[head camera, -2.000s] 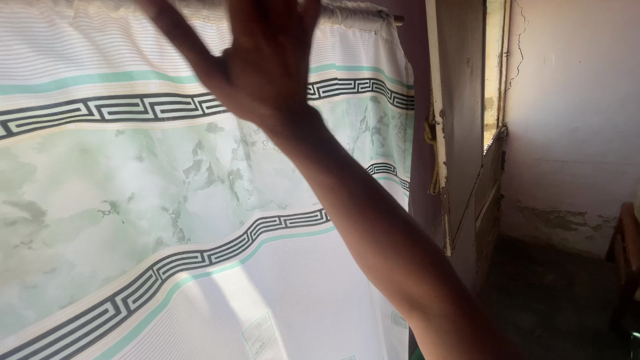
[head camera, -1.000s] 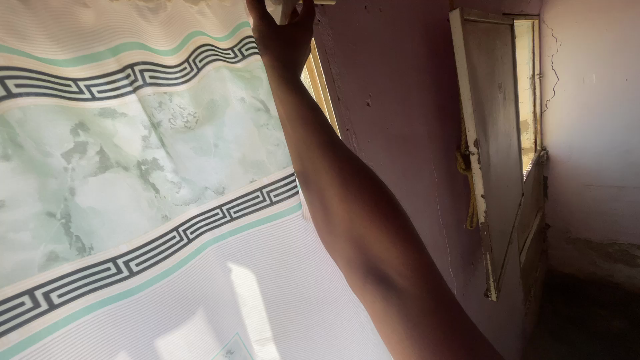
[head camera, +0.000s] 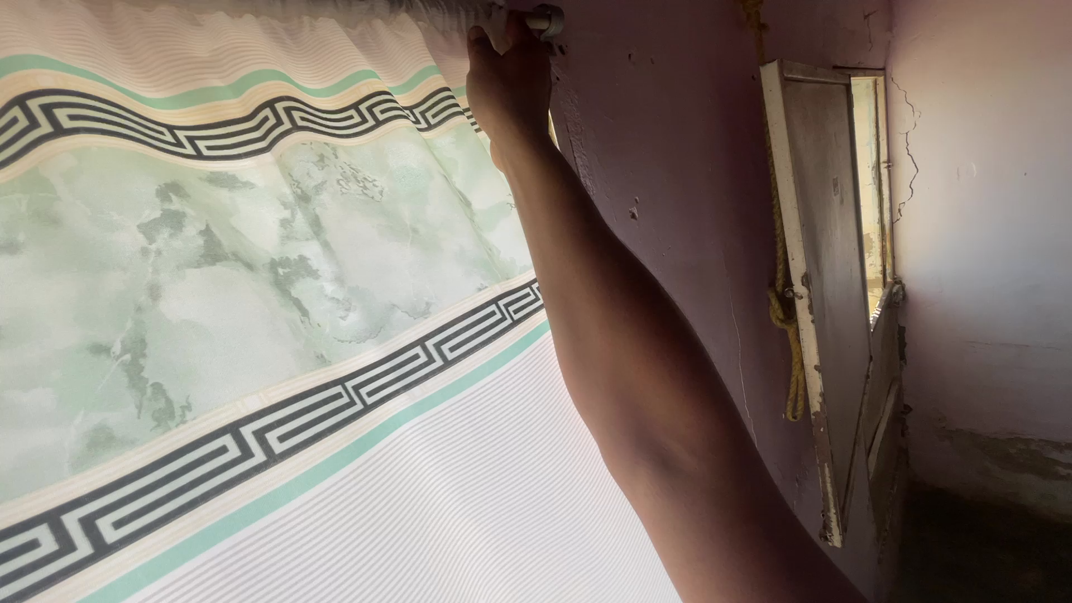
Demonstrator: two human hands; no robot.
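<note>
A white and green curtain (head camera: 251, 251) with a marble print and dark Greek-key bands fills the left side, gathered at its top on a curtain rod (head camera: 540, 21). My right hand (head camera: 512, 84) is raised to the curtain's top right corner, by the rod's end, with thumb and fingers around the gathered cloth. The fingertips are partly hidden behind the hand and cloth. My forearm crosses in front of the curtain's right edge. My left hand is not in view.
Right of the curtain is a purple wall (head camera: 670, 167) with chips and cracks. Beyond it stands a worn wooden shutter or door leaf (head camera: 825, 209), with a knotted yellow rope (head camera: 783, 318) hanging beside it. A cracked pale wall (head camera: 988, 251) is at the far right.
Two seconds ago my right hand was spread in front of the curtain's upper part; now it is at the top right corner by the rod's end, closed on the cloth. The view has shifted.
</note>
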